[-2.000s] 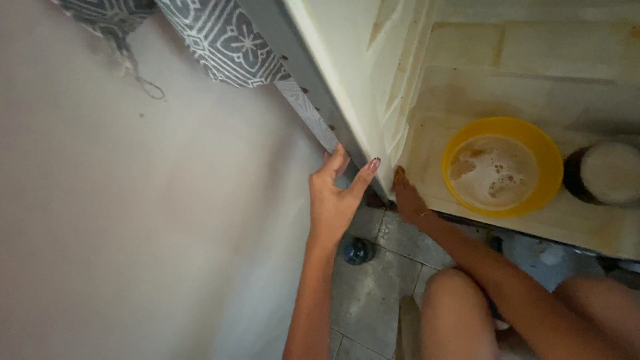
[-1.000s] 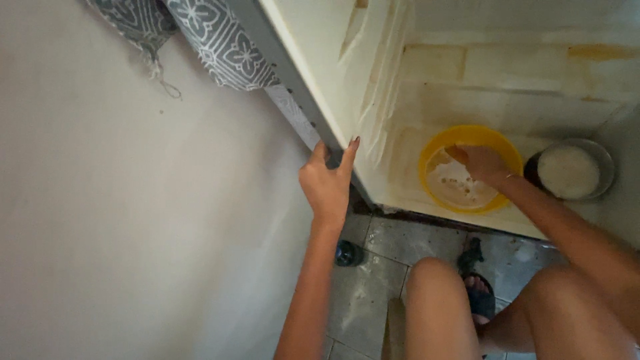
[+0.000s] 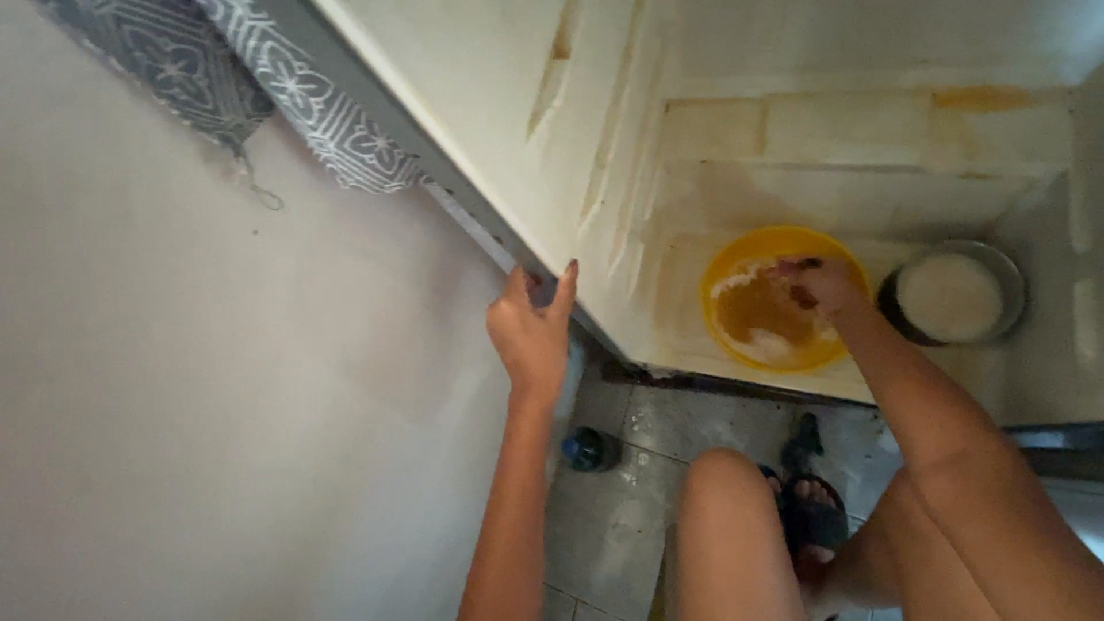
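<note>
My left hand (image 3: 533, 332) grips the front edge of a white refrigerator's side wall (image 3: 483, 112), thumb and fingers on either side of it. Inside the stained compartment (image 3: 716, 190) stands a yellow plastic basin (image 3: 720, 332) of cloudy, sudsy water. Over that basin my right hand (image 3: 824, 285) has its fingers bent at the water; something dark and brownish shows at the fingertips, too blurred to name. Just right of the basin is a round metal pot (image 3: 1013, 285) with a whitish round surface (image 3: 949, 297) in it.
Grey patterned cloth (image 3: 302, 95) hangs at upper left beside a pale wall (image 3: 216, 362). On the tiled floor (image 3: 612, 526) stands a dark bottle with a blue cap (image 3: 591, 449). My knees and a sandalled foot (image 3: 815, 517) are below the compartment's front edge, near a dark rag-like thing (image 3: 804, 440).
My right hand has moved from the side wall's lower edge to the basin, where it was one second ago too. My left hand stays on the edge.
</note>
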